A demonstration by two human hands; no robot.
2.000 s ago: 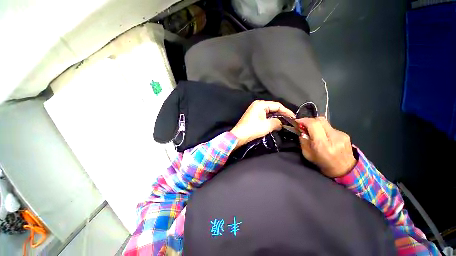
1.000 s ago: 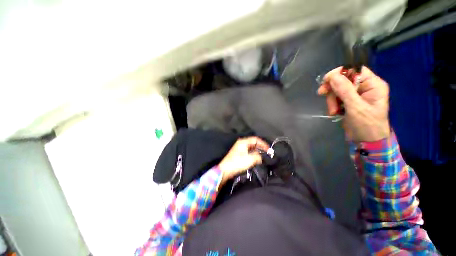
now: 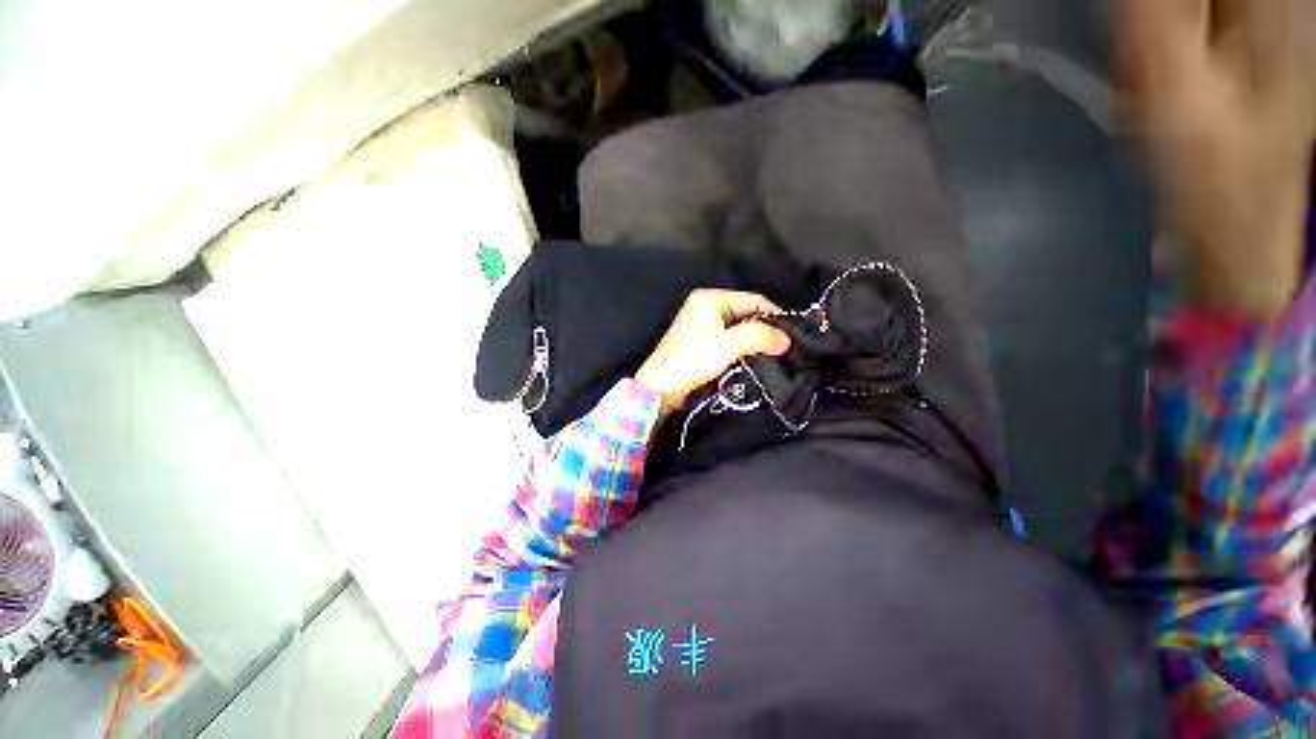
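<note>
A soft black fabric article (image 3: 606,311) lies across my lap on the dark apron (image 3: 852,578). A thin black-and-white speckled trim (image 3: 921,321) loops around an opening on its right part. A silver-white zip piece (image 3: 540,354) shows near its left end. My left hand (image 3: 714,344) pinches the black fabric near the middle, beside the trim. My right hand (image 3: 1227,159) is raised at the upper right, away from the article, blurred and cut off by the top edge; whether it holds anything cannot be told.
A white board (image 3: 347,361) with a green mark is at my left, below a white cloth-covered table (image 3: 260,130). A pink-and-white fan (image 3: 22,556) and an orange cord (image 3: 142,650) are at the lower left. Dark grey floor (image 3: 1068,274) shows at the right.
My right hand left the article with a red-handled tool, then moved farther right and up; the tool is no longer distinguishable. My left hand stays on the fabric. The speckled loop lies more open.
</note>
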